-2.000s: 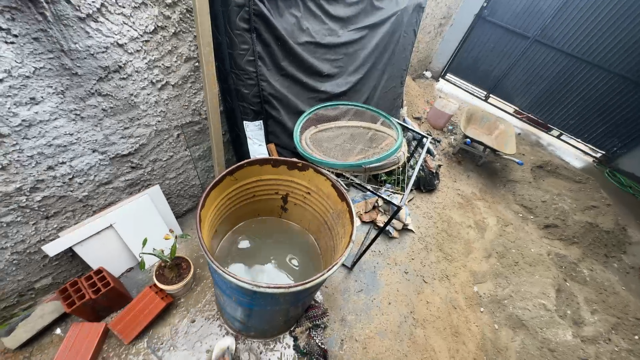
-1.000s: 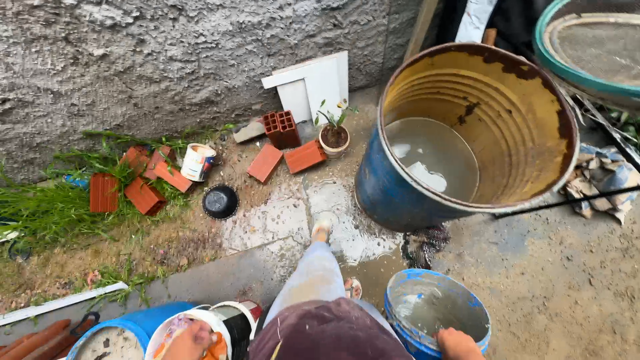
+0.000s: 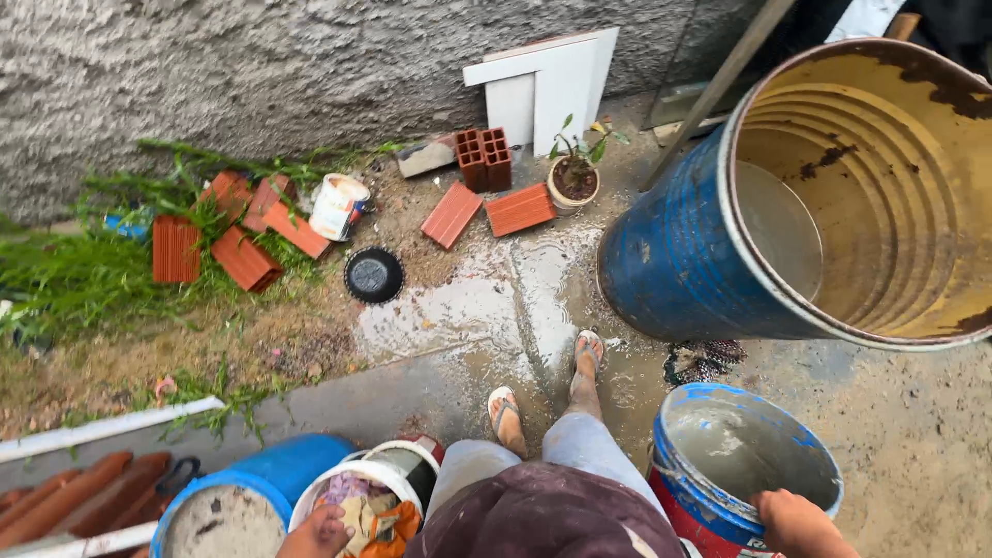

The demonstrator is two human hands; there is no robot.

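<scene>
My right hand (image 3: 794, 521) is at the near rim of a blue and red bucket (image 3: 748, 457) with grey residue inside; the fingers look curled, but what they grip is hidden. My left hand (image 3: 319, 533) hangs with fingers apart over the edge of a white bucket (image 3: 407, 482) that holds cloths and an orange bag. Beside it stands a blue container (image 3: 263, 484) with a grey, sandy top. A large blue metal drum (image 3: 674, 240), yellow inside and rusty at the rim, holds murky water (image 3: 775, 225).
Red hollow bricks (image 3: 521, 209), a potted plant (image 3: 573, 180), a black bowl (image 3: 374, 275) and a paint-stained white pot (image 3: 339, 208) lie or stand near the rough wall. White panels (image 3: 566, 85) lean there. The paving (image 3: 465, 325) around my feet is wet.
The view has swung left and down from the drum since two seconds ago. A second ago both hands were low in view near the buckets, much as now; my left foot now shows farther out.
</scene>
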